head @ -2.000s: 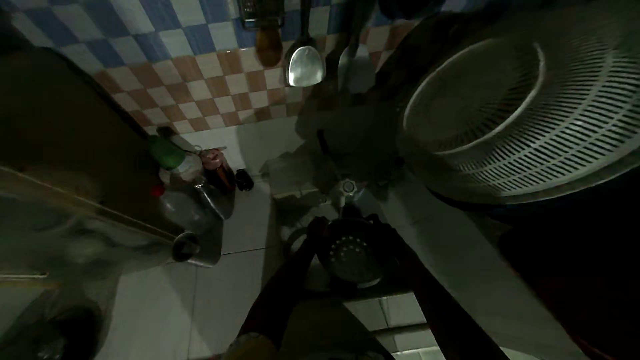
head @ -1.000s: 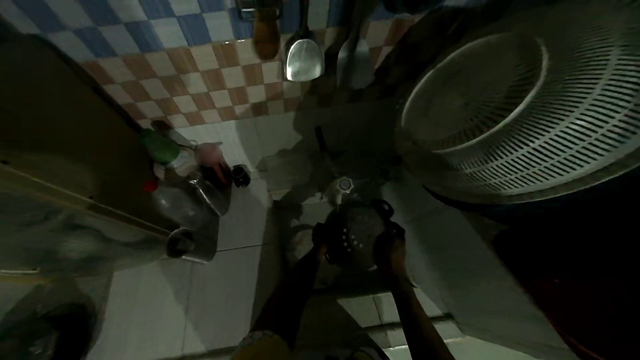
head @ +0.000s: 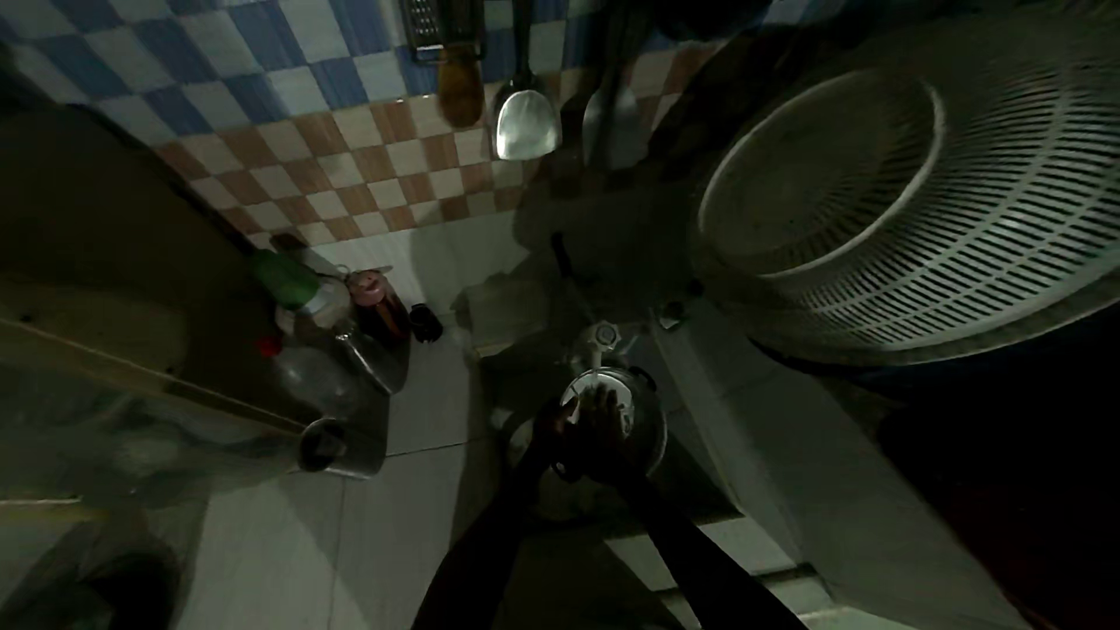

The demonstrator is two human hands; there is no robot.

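A round metal pot [head: 649, 420] with small side handles sits under a tap [head: 603, 337] in the sink, which lies in deep shade. Bright reflections show inside the pot below the spout. My right hand [head: 602, 430] is over the pot's opening, its fingers pointing toward the tap. Beside it, my left hand [head: 553, 427] is at the pot's left rim; shadow hides how its fingers lie. Whether either hand grips anything cannot be made out.
On the tiled counter at left stand a green-topped bottle [head: 289, 280], a red-capped plastic bottle [head: 315, 376], a pink-lidded jar [head: 378, 302] and a clear cup [head: 341, 448]. A large white plastic basket [head: 962, 227] is at right. A metal turner [head: 527, 124] hangs on the wall.
The perforated metal piece between my hands earlier is no longer seen there; an open pot with a shiny inside shows under the tap. My right hand has moved from the right side to over the pot.
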